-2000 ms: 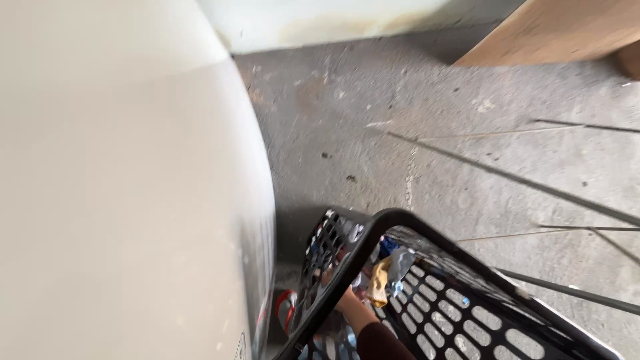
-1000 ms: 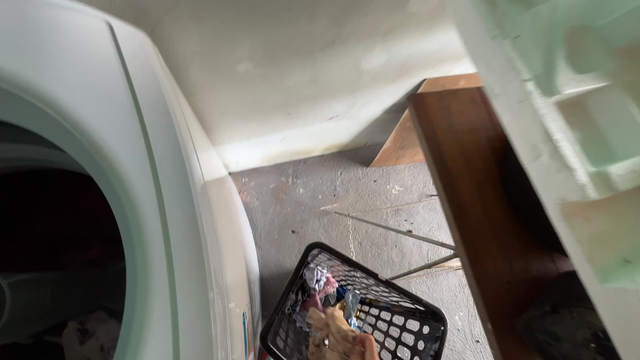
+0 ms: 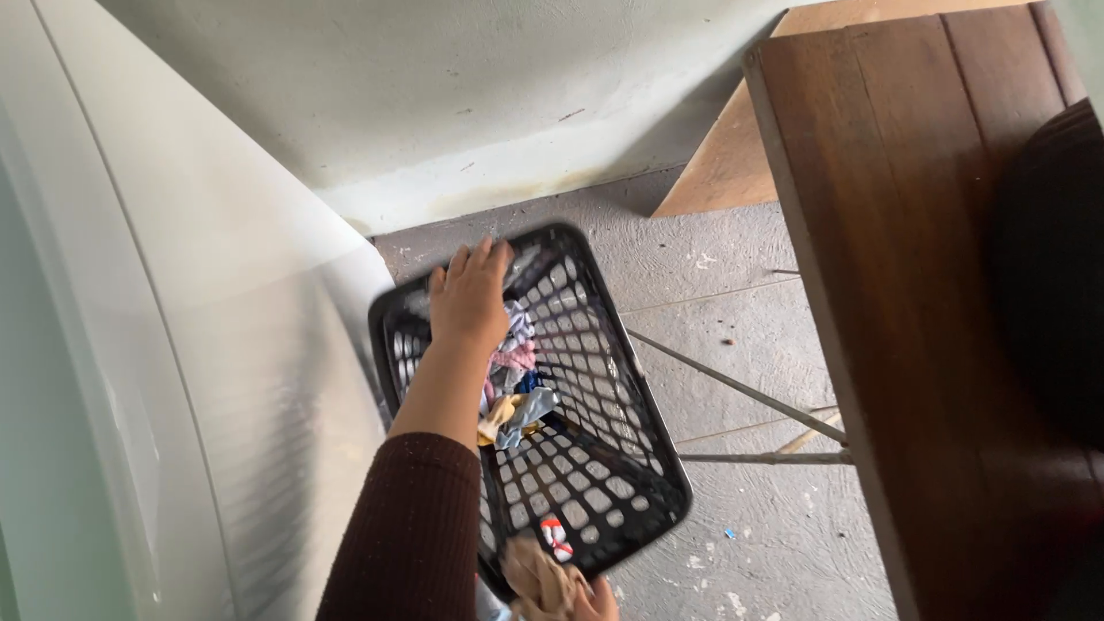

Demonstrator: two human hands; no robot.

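A black plastic laundry basket (image 3: 634, 371) with slotted walls is in the middle of the view. My left hand (image 3: 470, 293), its forearm in a dark brown ribbed sleeve, has its fingers over the far rim. At the near rim, my right hand (image 3: 595, 601) grips a crumpled beige cloth (image 3: 542, 580) and is partly cut off by the bottom edge. Inside the basket lie small crumpled clothes: a pink cloth (image 3: 517, 355), a light blue one (image 3: 535, 405) and a yellowish one (image 3: 498, 423). A red and white item (image 3: 556, 538) shows near the basket's near end.
A white appliance (image 3: 250, 310) with a rounded body stands close on the left. On the right is a brown wooden tabletop (image 3: 871, 216) with a dark object (image 3: 1048, 276) on it. Thin metal bars (image 3: 733, 379) cross over the concrete floor (image 3: 759, 535). A pale wall (image 3: 483, 112) rises behind.
My left hand has come into view at the basket's far rim. The beige cloth, over the basket's inside one second ago, is now at the near rim. The view has shifted.
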